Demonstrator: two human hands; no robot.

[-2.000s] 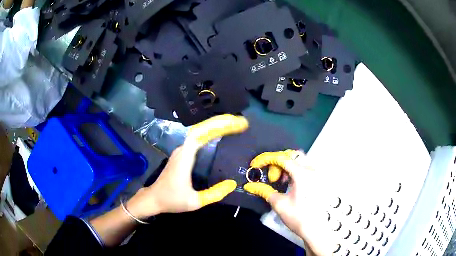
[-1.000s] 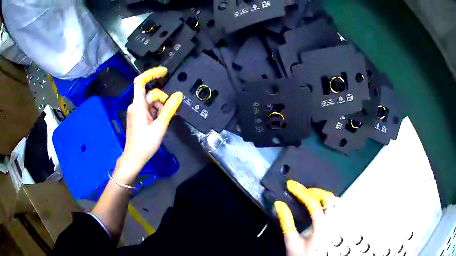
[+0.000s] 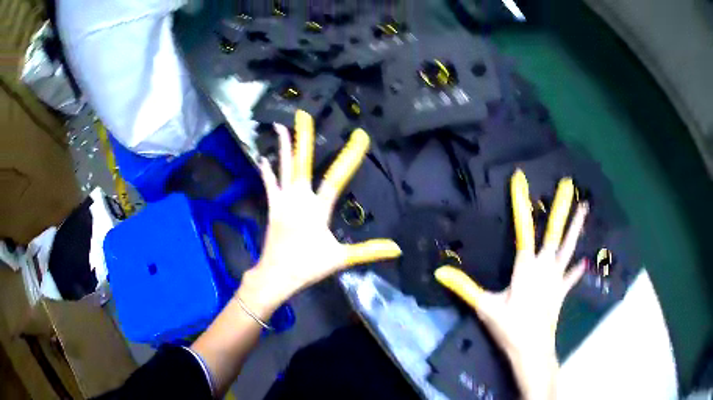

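Observation:
My left hand (image 3: 301, 223) is spread open above the near left edge of the heap of finished cards (image 3: 442, 82), with yellow finger cots on thumb and two fingers. My right hand (image 3: 525, 293) is spread open over the heap's right part, also with yellow cots on thumb and two fingers. Both hands are empty. The cards are matt black with gold-rimmed ring parts and white icons; several overlap and are blurred. A black card (image 3: 469, 363) lies at the bottom, partly hidden by my right wrist; I see no ring on it.
The white parts tray (image 3: 629, 351) is at the lower right, cut off by the edge. A blue stool (image 3: 160, 269) stands at the left. A neighbouring worker's pale sleeve (image 3: 133, 70) is at the upper left. Clear plastic (image 3: 399, 312) lies along the bench edge. Green mat (image 3: 625, 148) shows at right.
The view has shifted toward the heap. My right hand has left the near card and spread over the heap. My left hand has moved right over the heap and opened wide.

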